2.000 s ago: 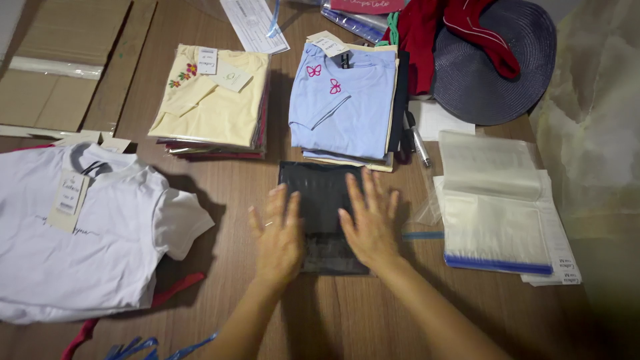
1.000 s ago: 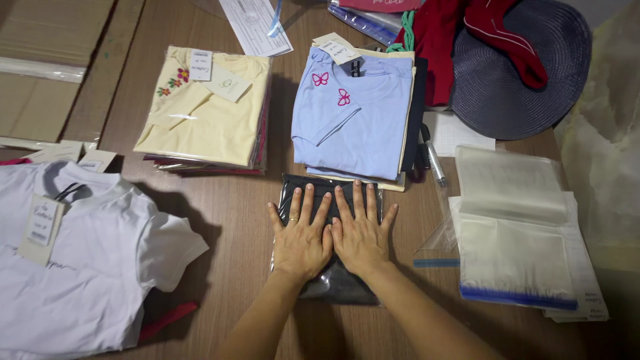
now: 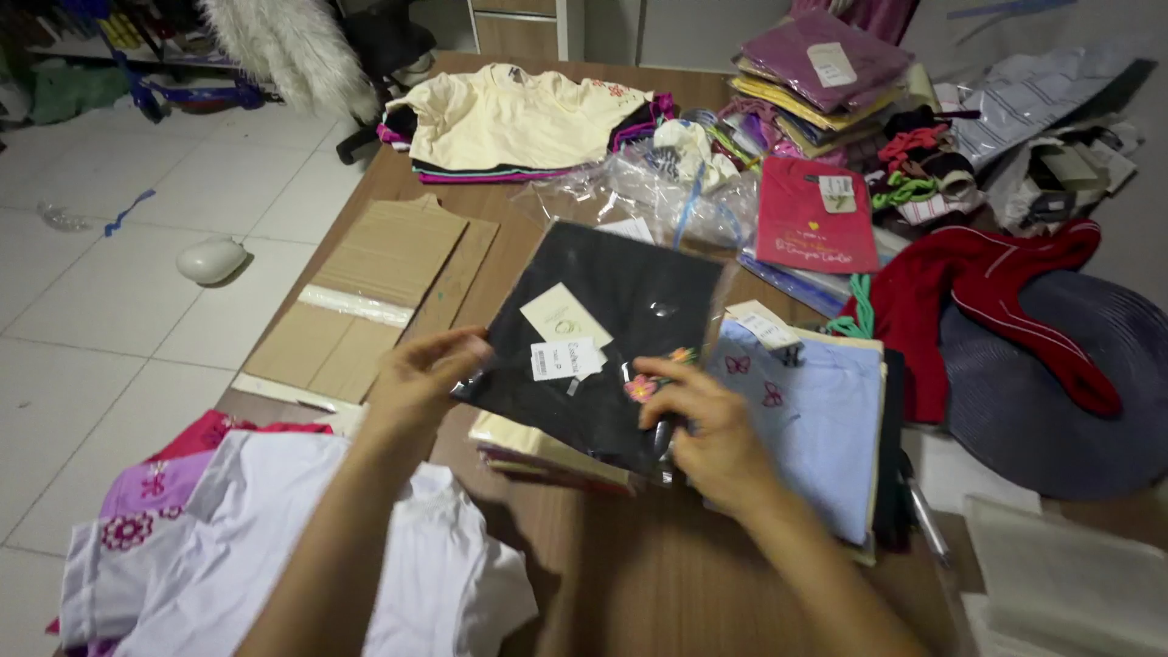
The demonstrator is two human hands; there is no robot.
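Observation:
A folded black garment in a clear plastic bag point(image 3: 602, 265), with embroidered flowers and paper tags on its face, is held above a stack of bagged garments point(image 3: 538, 453). My left hand point(image 3: 429, 365) is at the package's lower left corner; whether its fingers grip the edge is unclear. My right hand point(image 3: 698, 420) grips the lower right part of the package near the flowers. Beside it lies a stack topped by a folded light blue garment point(image 3: 803, 411) with butterfly designs. White garments point(image 3: 265, 520) lie at the lower left.
Flattened cardboard point(image 3: 365, 283) lies on the left of the table. At the back are a pile of cream and dark shirts point(image 3: 520, 123) and a stack of bagged garments point(image 3: 821, 68). A red bagged garment point(image 3: 812, 224), a round dark woven mat point(image 3: 1068, 392) and clear bags point(image 3: 1077, 575) are at the right.
The black package, earlier flat on the table under both hands, is now lifted over the yellow-topped stack with its flowers and tags showing. The view has swung up and left.

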